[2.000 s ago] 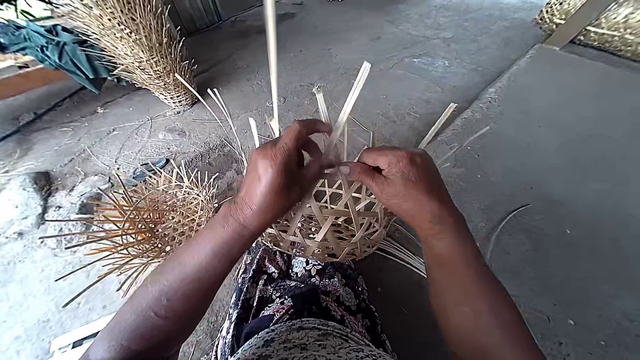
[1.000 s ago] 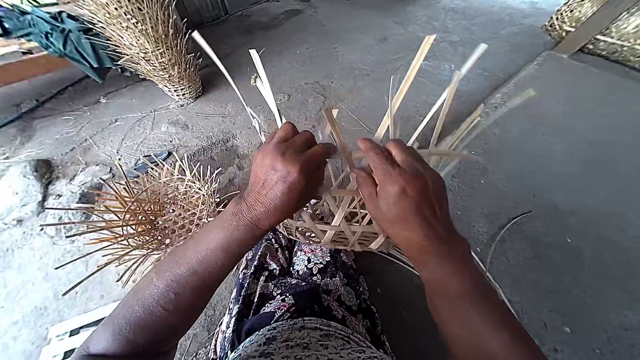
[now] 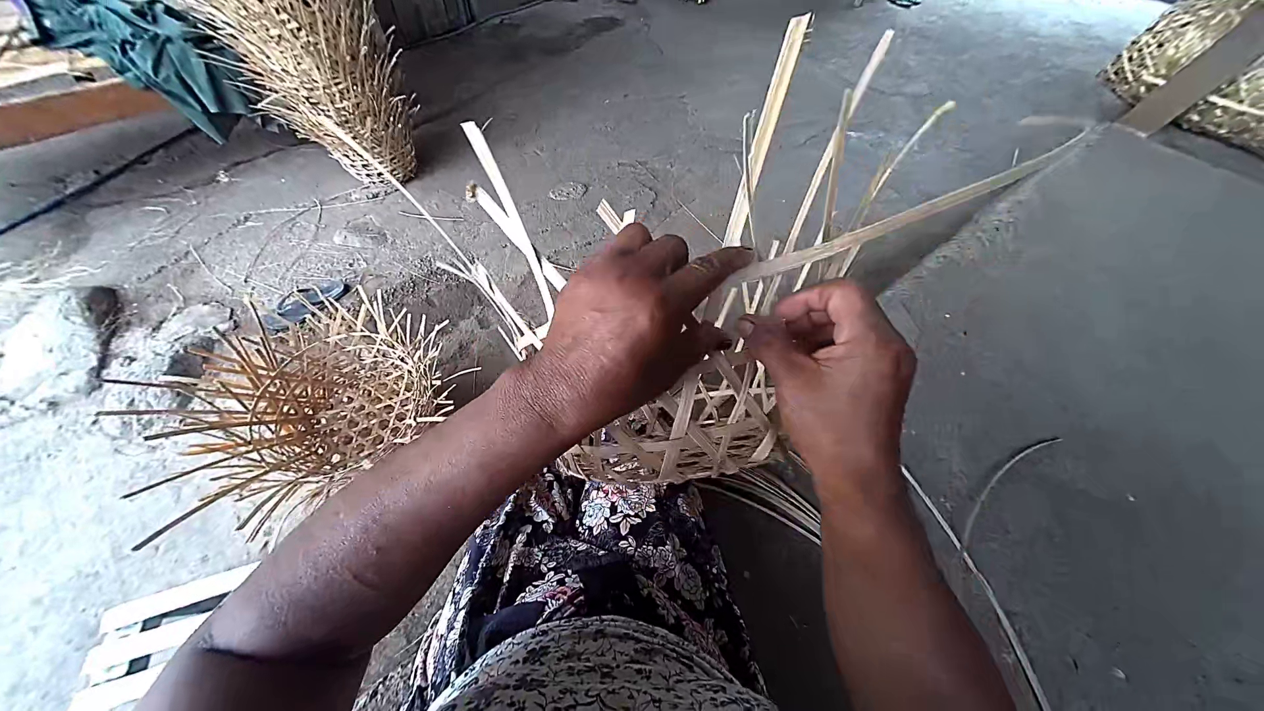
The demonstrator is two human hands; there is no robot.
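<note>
A partly woven bamboo basket with an open hexagonal weave rests on my lap, its loose strips standing up around the rim. My left hand lies over the rim, its index finger against a long bamboo strip that runs out to the upper right. To its right, my right hand is at the near right rim, thumb and fingertips drawn together among the strips. Whether it pinches one is not plain. Both hands hide part of the rim.
A second unfinished basket with spiky brown ends lies at left on the ground. Tall woven baskets stand behind it, near green cloth. A sandal, rocks, a white slatted piece and another basket surround the work.
The basket's strips have shifted, and a long strip now extends to the upper right. My left hand has moved right, across the rim, with its index finger extended.
</note>
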